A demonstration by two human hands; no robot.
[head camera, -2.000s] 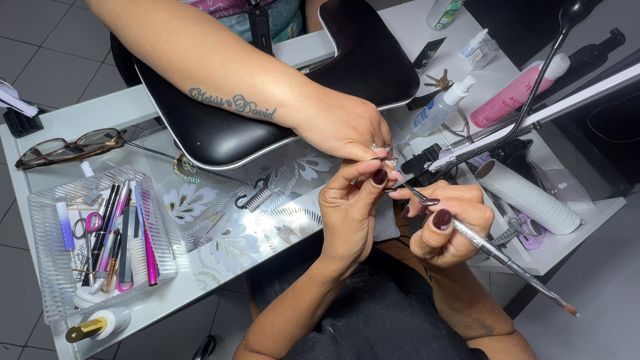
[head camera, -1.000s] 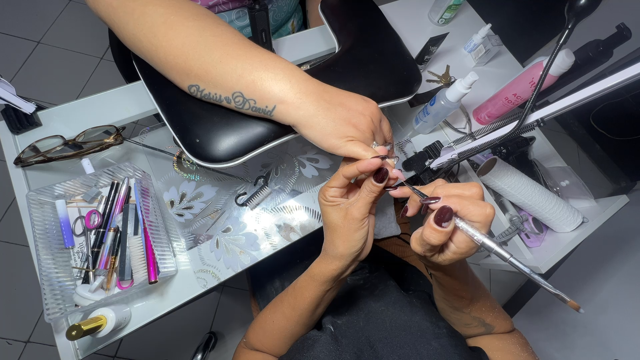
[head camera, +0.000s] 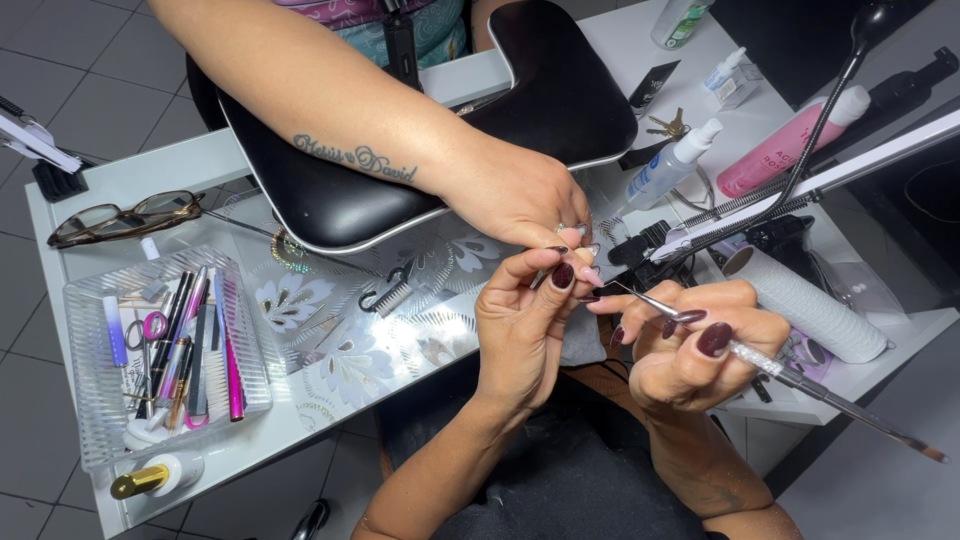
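My left hand (head camera: 525, 322) holds a finger of another person's hand (head camera: 521, 191), whose forearm lies across a black padded armrest (head camera: 330, 214). That finger has a long pink nail (head camera: 592, 277). Pinched in my right hand (head camera: 697, 345) is a slim nail-art brush (head camera: 795, 375) with a silvery glittered handle. Its thin tip is close to the pink nail; whether they touch I cannot tell. The brush's other end, with brown bristles, points to the lower right. Other nails on the person's hand look clear or silvery. Dark red nails show on both my hands.
At left, a clear ribbed plastic basket (head camera: 90, 375) holds brushes, scissors and files, near eyeglasses (head camera: 124, 217) and a gold-capped bottle (head camera: 157, 475). A small nail brush (head camera: 391, 298) lies mid-table. To the right are a spray bottle (head camera: 667, 172), a pink bottle (head camera: 787, 146), keys (head camera: 671, 124), a lamp arm (head camera: 832, 169) and a paper roll (head camera: 810, 307).
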